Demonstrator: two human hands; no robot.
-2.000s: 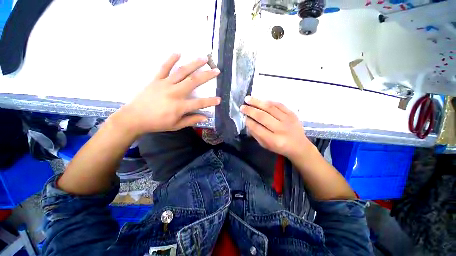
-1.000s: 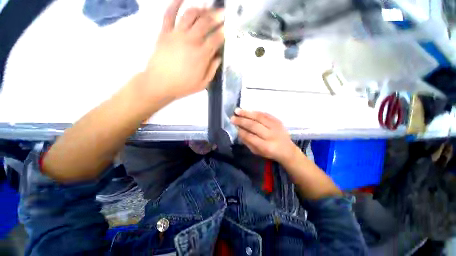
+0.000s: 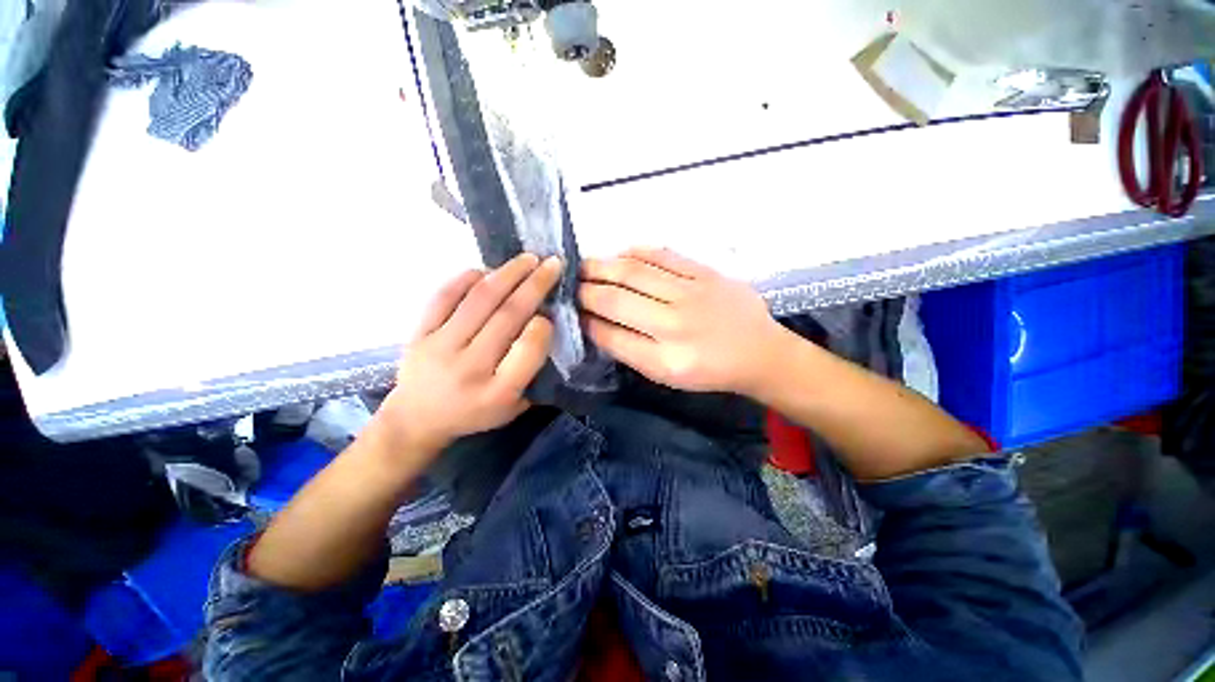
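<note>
A narrow dark grey fabric strip (image 3: 469, 153) runs from the top centre down to the table's front edge, with a pale grey-white layer (image 3: 528, 171) lying along its right side. My left hand (image 3: 482, 349) rests on the strip near the table edge, fingertips on the pale layer. My right hand (image 3: 673, 320) is just to the right, its fingertips at the strip's right edge. The fingertips of both hands are close together. The strip's lower end hangs at the table edge, partly hidden by my hands. The strip's upper end is cut off by the picture's edge.
Machine parts and a round fitting (image 3: 573, 27) are at the top centre. A striped blue-grey scrap (image 3: 197, 93) and a long black curved strip (image 3: 53, 200) lie left. A tan card (image 3: 906, 77) and red-handled scissors (image 3: 1159, 144) lie right. A blue bin (image 3: 1066, 349) is below the table.
My left hand has come back from the upper part of the strip to its lower end, beside my right hand. The view has turned and shifted, so the strip now slants.
</note>
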